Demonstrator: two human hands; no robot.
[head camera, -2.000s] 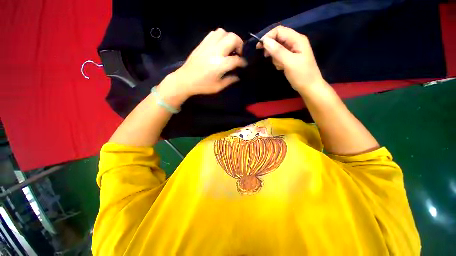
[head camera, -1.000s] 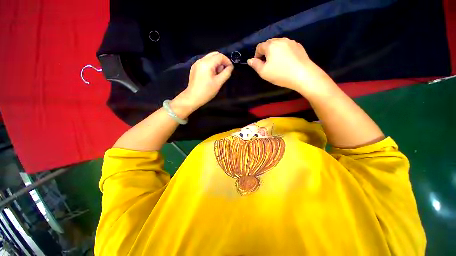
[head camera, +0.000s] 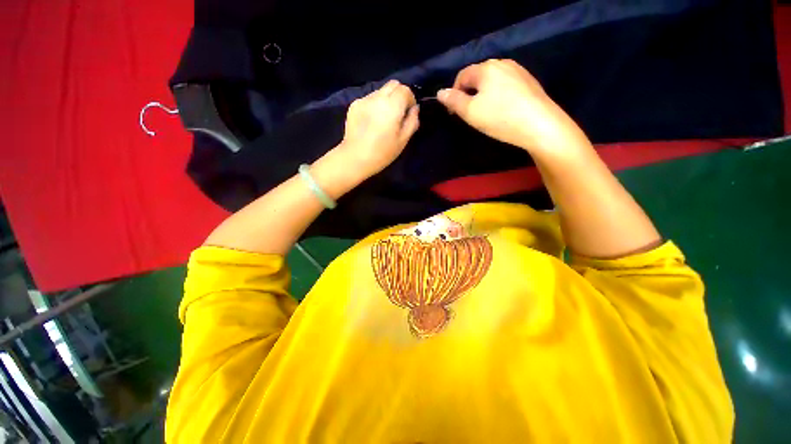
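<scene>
A dark coat (head camera: 650, 95) lies flat across the table, with a blue-grey lining strip (head camera: 529, 36) along its opening. My left hand (head camera: 382, 126) pinches the coat's front edge with closed fingertips; what lies between them is hidden. My right hand (head camera: 499, 100) is just right of it and holds a thin glinting needle (head camera: 428, 99) between thumb and forefinger, pointing at my left fingertips. A round dark coat button (head camera: 272, 53) shows as a pale ring on the upper left of the coat. The button seen earlier between my hands is mostly hidden.
Red cloth (head camera: 87, 147) covers the table at the left and shows under the coat's near edge. A dark hanger (head camera: 206, 117) with a silver hook sits in the collar. Green floor (head camera: 720, 225) lies beyond the table at the right. Metal parts stand at the lower left.
Both hands were apart around a ringed button a second ago. My left hand has moved slightly right and up, covering most of it. My right hand has moved slightly up and right.
</scene>
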